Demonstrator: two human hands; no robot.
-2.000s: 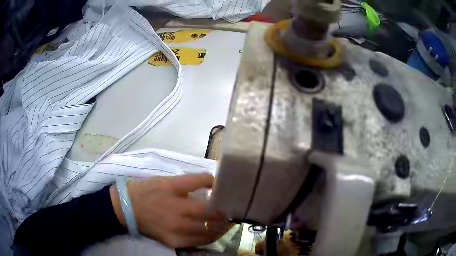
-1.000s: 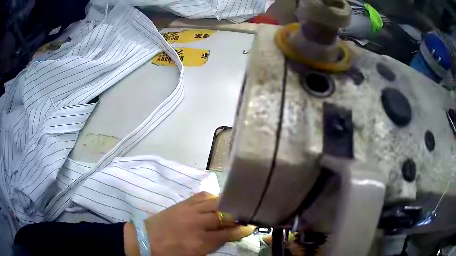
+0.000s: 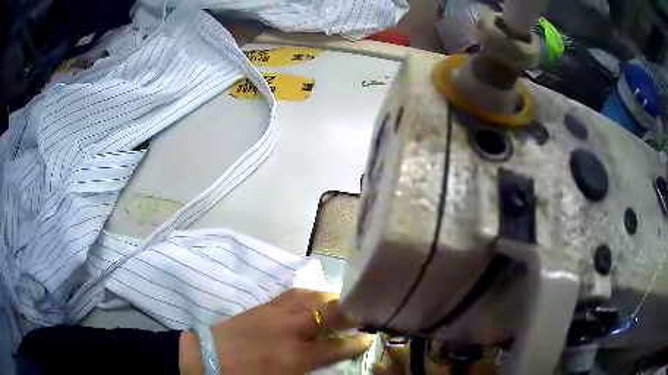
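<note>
White cloth with thin dark stripes (image 3: 190, 275) runs from the big crumpled heap (image 3: 95, 139) at the left to the needle area. A narrow striped band (image 3: 245, 165) loops from the heap over the table. My left hand (image 3: 275, 333), with a ring and a pale blue wristband, presses its fingers on the cloth's end beside the presser foot (image 3: 417, 355). The machine head (image 3: 410, 212) hides the needle area in part. Skin-coloured patches, perhaps fingers of my right hand (image 3: 392, 359), show low behind the foot, mostly hidden and cut off.
The speckled machine arm (image 3: 586, 212) fills the right side. A tan-beige bed panel (image 3: 337, 223) lies left of the head. Yellow stickers (image 3: 275, 86) are on the tabletop (image 3: 322, 132). More striped cloth (image 3: 329, 15) lies at the back. A blue object (image 3: 637, 95) is at the far right.
My left hand has moved right and down, from the cloth's upper edge to its end by the foot. More striped cloth shows flat behind the hand. The machine has shifted right in view.
</note>
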